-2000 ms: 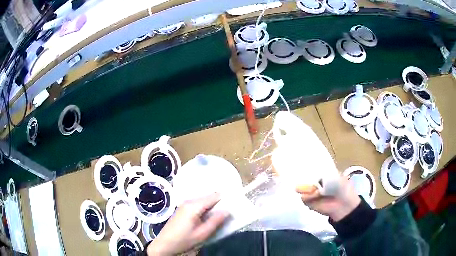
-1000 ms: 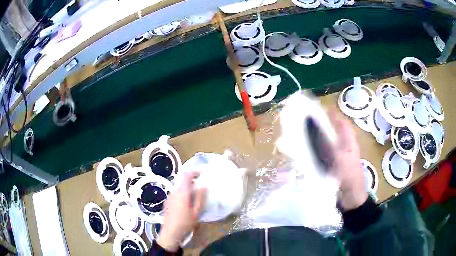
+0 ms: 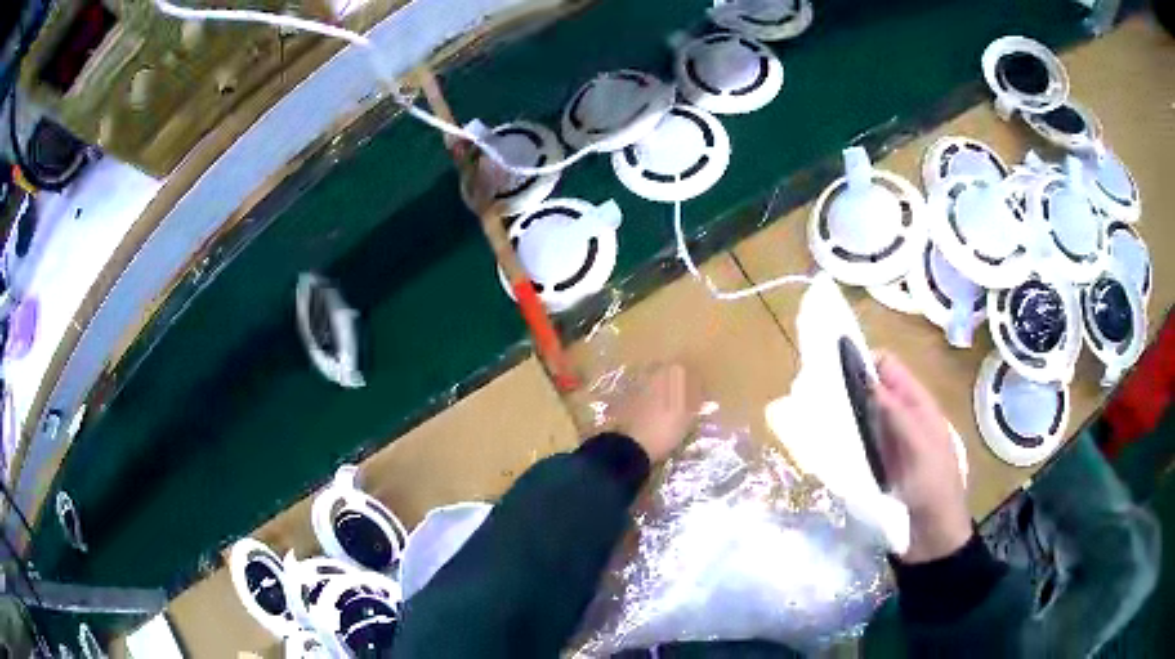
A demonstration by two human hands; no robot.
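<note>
My right hand [image 3: 921, 457] holds a white device with a dark oval face [image 3: 861, 409], tilted up on its edge above the bench at centre right. A white cord [image 3: 760, 286] runs from its top towards the upper left. My left hand [image 3: 660, 406] is over the cardboard bench near the centre, its fingers apart and blurred, with nothing visible in it. Crinkled clear plastic film [image 3: 760, 554] lies between my hands and my body. A plain white round cover [image 3: 438, 543] is partly hidden behind my left sleeve.
Grey-centred ring housings [image 3: 866, 225] are piled on the right, with some black-centred ones. More black-centred rings [image 3: 358, 525] lie lower left. The green conveyor [image 3: 425, 386] carries several housings and a brown bar with a red end [image 3: 544, 337]. A beige box stands upper left.
The view has turned. My left hand has left the white round cover and reached forward over the bench. My right hand still holds the white device, now more upright. Rings on the belt have shifted.
</note>
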